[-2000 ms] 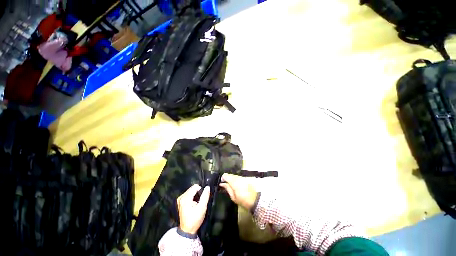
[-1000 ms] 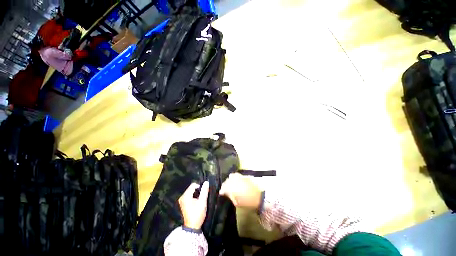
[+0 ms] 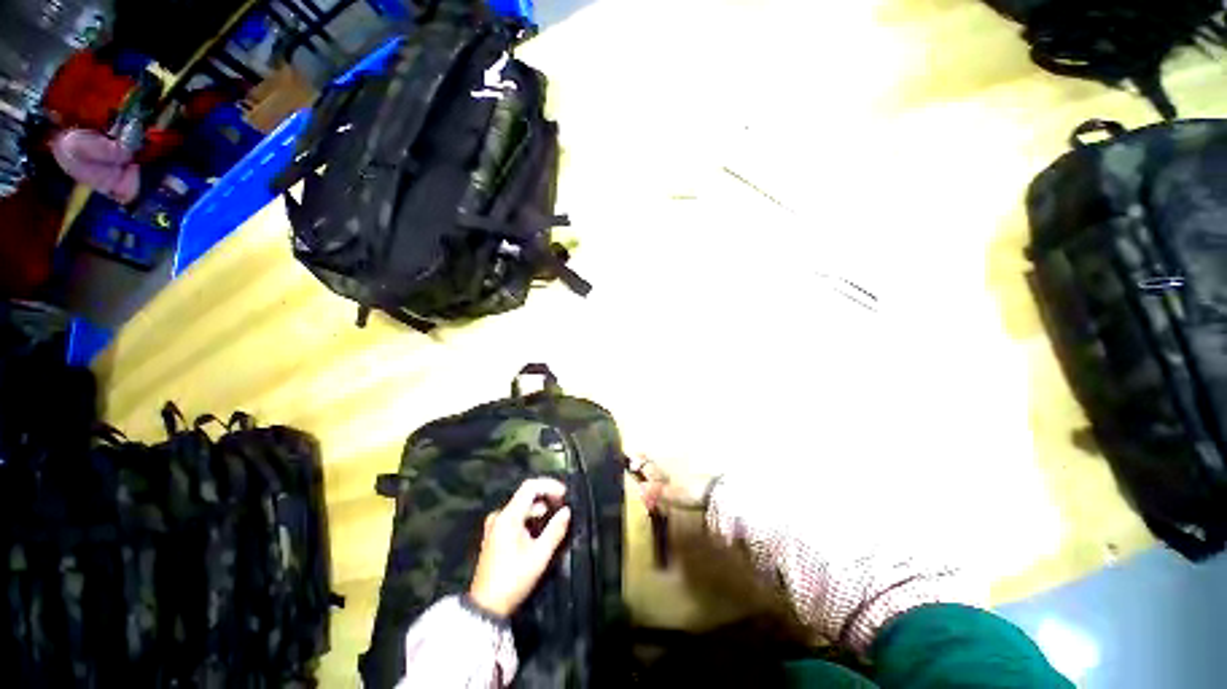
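Observation:
A dark green-black camouflage backpack [image 3: 458, 471] lies in front of me, front panel up, its grab handle [image 3: 534, 380] at the far end. My left hand [image 3: 515, 549] rests on the front panel beside the zipper line, thumb and forefinger curled close together. A dark spot shows between them; whether they grip anything is unclear. My right hand [image 3: 669, 495] is blurred at the bag's right side, its fingers at a narrow black webbing strap [image 3: 658, 536] that partly shows below them.
Another backpack [image 3: 431, 175] lies at the far left, beside a blue crate [image 3: 236, 189]. Stacked backpacks [image 3: 175, 552] stand at left. One more backpack [image 3: 1130, 296] lies at right. A thin metal tool [image 3: 850, 289] and a thin dark stick [image 3: 756, 187] lie on the table [image 3: 269, 350].
My right hand has moved off the front panel to the bag's right side and onto the strap. My left hand stays on the front panel. The bag is turned straighter and the view has shifted.

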